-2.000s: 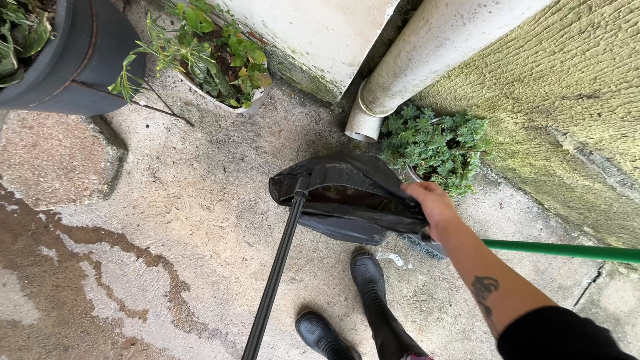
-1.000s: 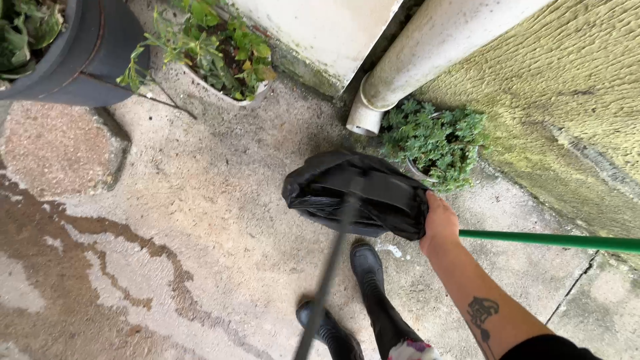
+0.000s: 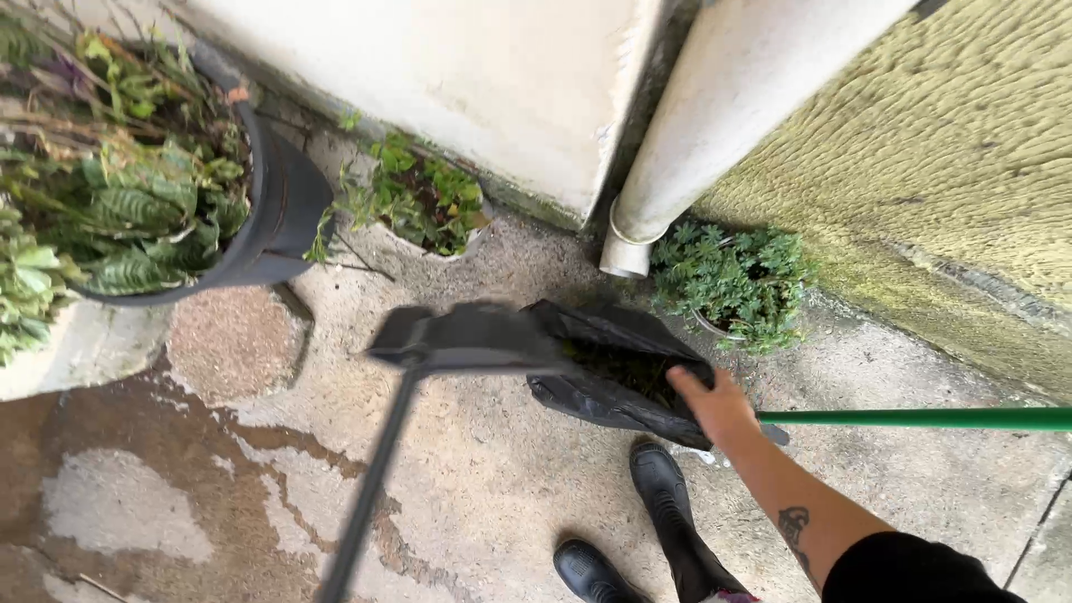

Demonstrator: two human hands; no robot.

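Observation:
My right hand point(image 3: 712, 406) grips the right edge of a black plastic bag point(image 3: 586, 402), whose mouth gapes and shows dark green plant matter inside. A black long-handled dustpan point(image 3: 486, 339), blurred, is at the left of the bag's mouth, its right end by the rim. Its dark handle point(image 3: 377, 469) runs down to the bottom edge of the view. My left hand is out of view, so its hold cannot be seen. Behind my right wrist, a green pole point(image 3: 913, 419) extends to the right edge; its other end is hidden.
Low plants in a pot point(image 3: 737, 285) stand beside a white drainpipe point(image 3: 687, 126) and a rough yellowish wall point(image 3: 946, 167). To the left are a small planter point(image 3: 431, 205), a large dark pot point(image 3: 289, 201) and a stone slab point(image 3: 234, 343). Black rubber boots point(image 3: 662, 486) stand below the bag on wet-stained concrete.
The dustpan, earlier over or inside the bag's mouth, has moved left and out. Plant matter now shows in the bag. My right hand stays at the bag's right edge. The view has shifted left.

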